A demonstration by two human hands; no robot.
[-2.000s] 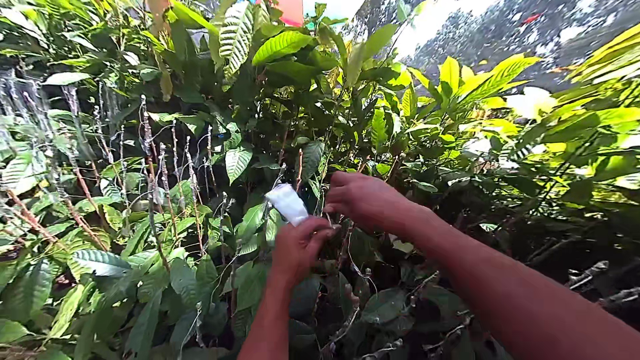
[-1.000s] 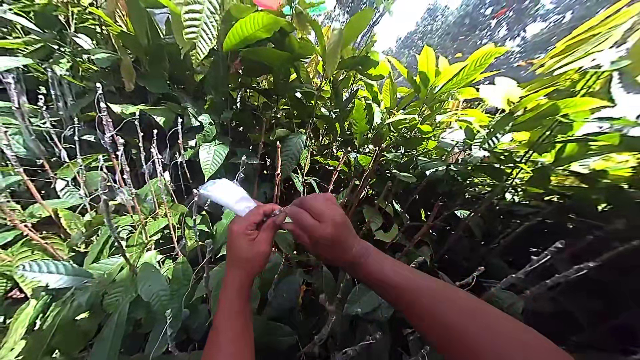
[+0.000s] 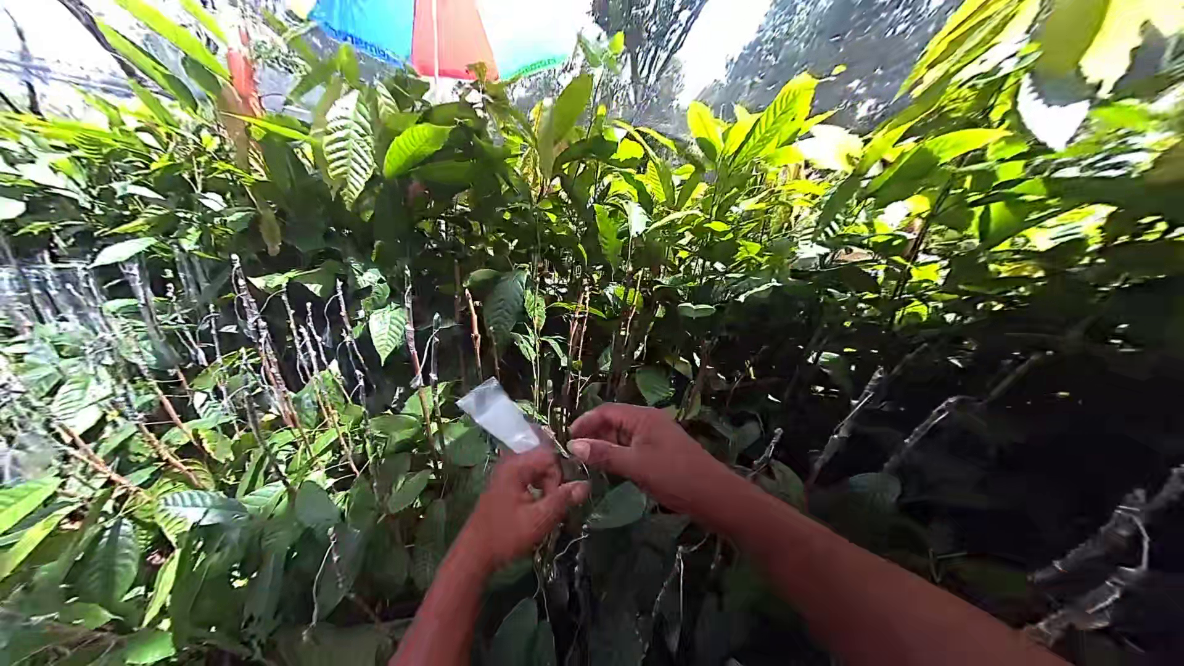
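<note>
My left hand (image 3: pixel 525 504) is closed on a strip of clear plastic film (image 3: pixel 499 416), which sticks up and to the left from its fingers. Just to its right is my right hand (image 3: pixel 638 453), thumb and forefinger bent towards each other beside a thin plant stem; whether they pinch it I cannot tell. Both hands are among leafy saplings, with a small gap between them. Brown upright stems (image 3: pixel 475 333) rise behind the hands.
Stems wrapped in clear film (image 3: pixel 264 342) stand at the left. More wrapped stems (image 3: pixel 846 421) lean at the right, beside dark shade. Dense broad green leaves (image 3: pixel 416 148) fill the back, and a blue, red and white umbrella (image 3: pixel 453 37) shows above them.
My hands were together one second ago and are now slightly apart. The film stays in my left hand. The view has tilted up, bringing more of the umbrella into sight.
</note>
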